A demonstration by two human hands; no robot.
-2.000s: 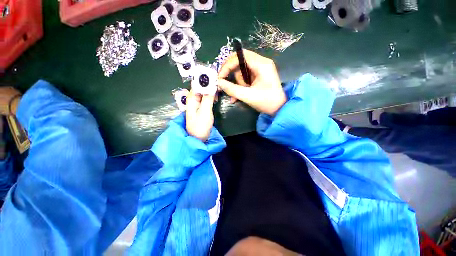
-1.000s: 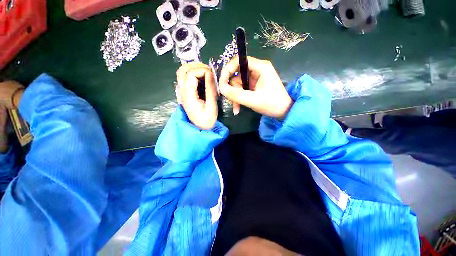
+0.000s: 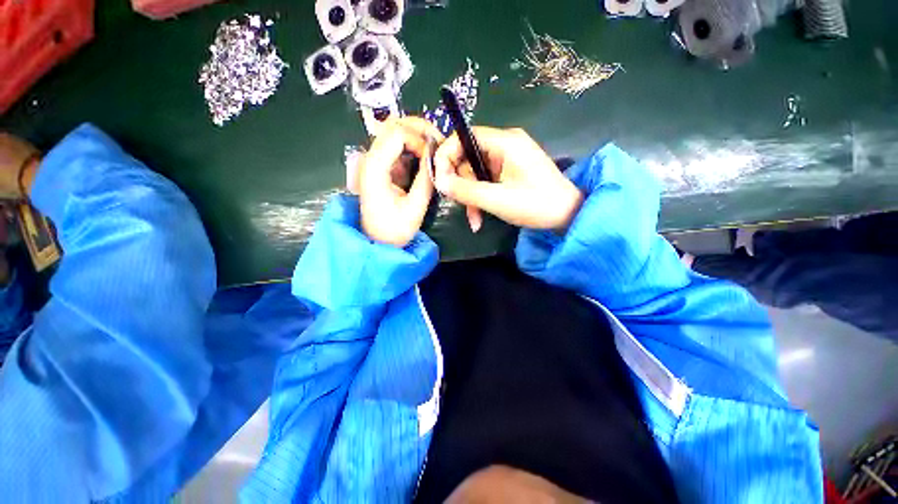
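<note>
My right hand is closed around a slim black pen-like tool, its upper end pointing up and left. My left hand is curled, fingertips together and touching or almost touching the right fingertips. A thin pale edge of a module shows between the fingertips; most of it is hidden by the fingers. A stack of white rounded modules with dark centres lies just beyond my left hand. A scatter of tiny white-violet pieces lies beyond the fingertips.
A silvery-white heap lies left, a gold-brown wire tangle right. Filmed modules lie far right on the dark green bench. A red tray stands upper left. Another person's blue sleeve reaches in at left.
The module that faced up in my left fingers is now edge-on and mostly hidden. My left hand has turned and curled beside the right. The tool leans more to the left than one second ago.
</note>
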